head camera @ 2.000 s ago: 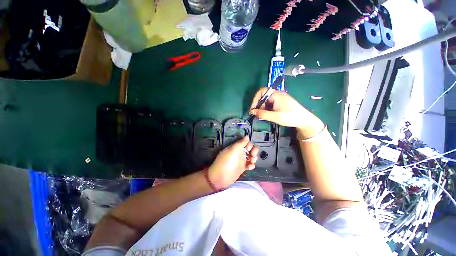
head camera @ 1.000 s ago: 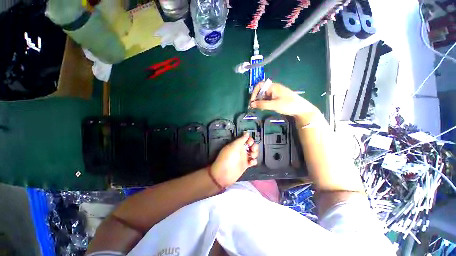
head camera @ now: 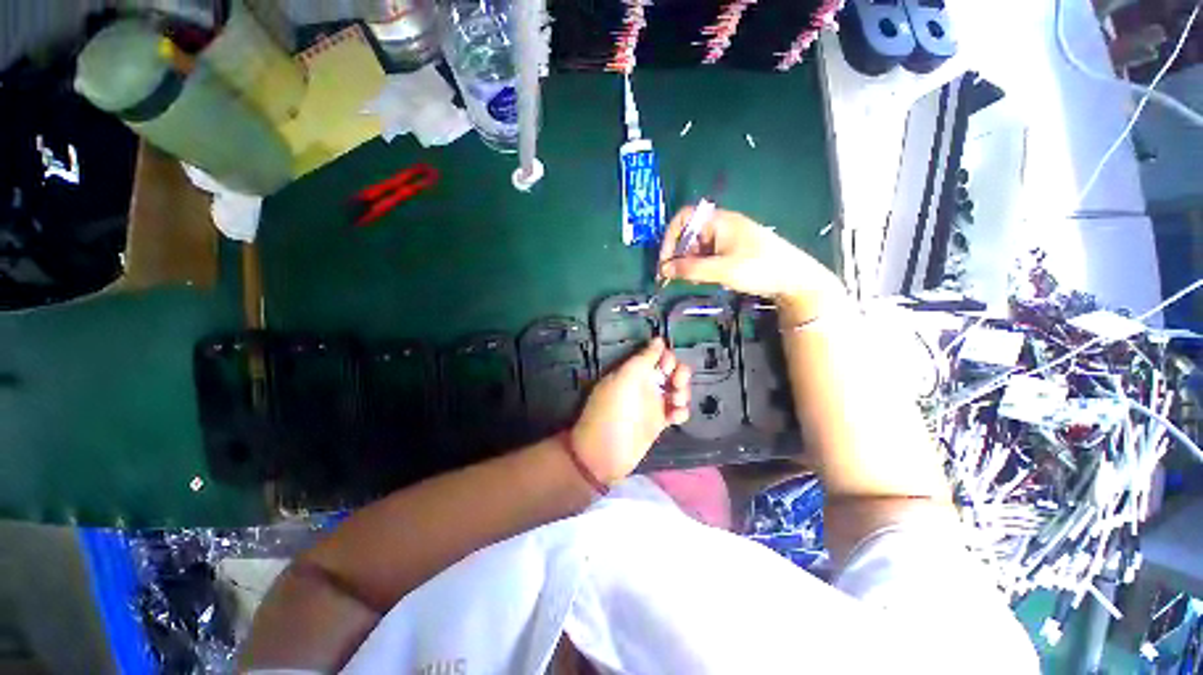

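A row of black lock housings [head camera: 710,406] lies along the front edge of the green mat. My right hand [head camera: 723,253] is shut on a thin pen-like tool, likely tweezers [head camera: 691,230], with its tip down at the top end of a housing. My left hand [head camera: 636,406] rests over the lower part of the same housing, fingers curled; something small and light shows at its fingertips, too small to name. Short white strips show at the top ends of some housings.
A blue-and-white glue tube [head camera: 641,193], red-handled snips [head camera: 395,194] and a hanging cable [head camera: 528,92] are beyond the row. Bottles [head camera: 483,66] and a cardboard box [head camera: 172,227] stand at back left. Tangled wires [head camera: 1055,462] lie at right. A blue crate [head camera: 116,593] is at lower left.
The view has shifted, so the bench items sit further left. The cable has swung left. Both hands have moved one housing to the right along the row.
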